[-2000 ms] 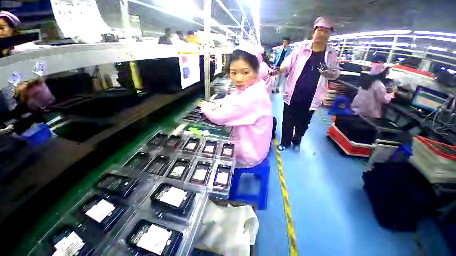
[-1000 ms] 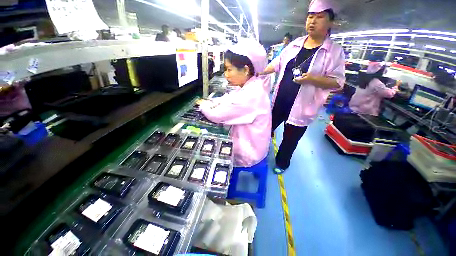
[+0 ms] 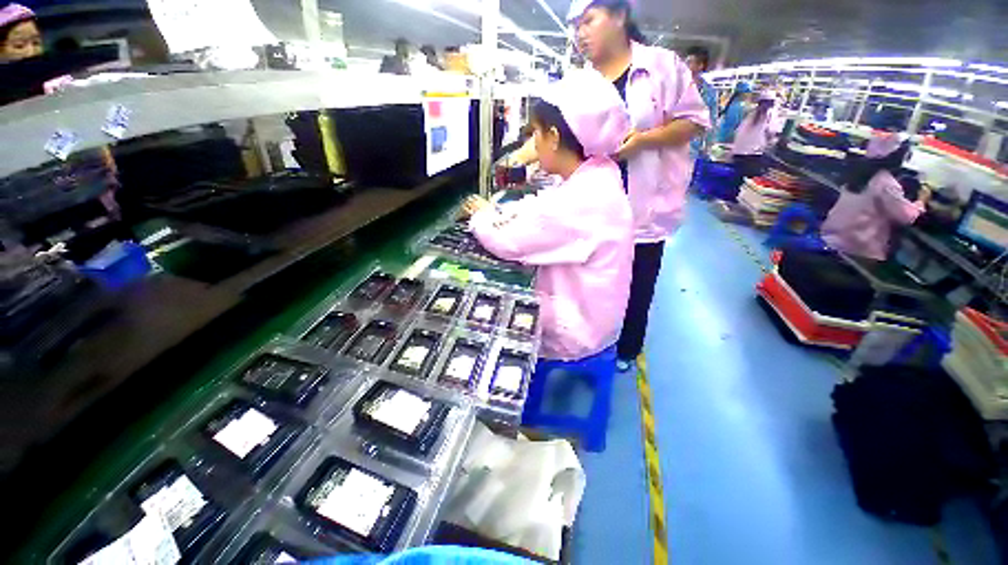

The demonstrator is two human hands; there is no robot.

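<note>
Neither of my hands is in view. Black units lie in the pockets of a clear blister tray nearest me. Several carry white labels, such as the label on the front right unit. One unit at the tray's far left shows no label. A larger white label piece lies over the lower left corner of the tray. A second clear tray beyond holds more units, some labelled and some bare.
A seated person in pink works beyond the trays on a blue stool; another person stands behind. A white bag is right of the near tray. An overhead shelf runs along the left. A blue bin sits far left.
The view has shifted, so the trays sit farther right. The standing person has moved close behind the seated person, who has turned to the bench. A blue edge shows at the bottom.
</note>
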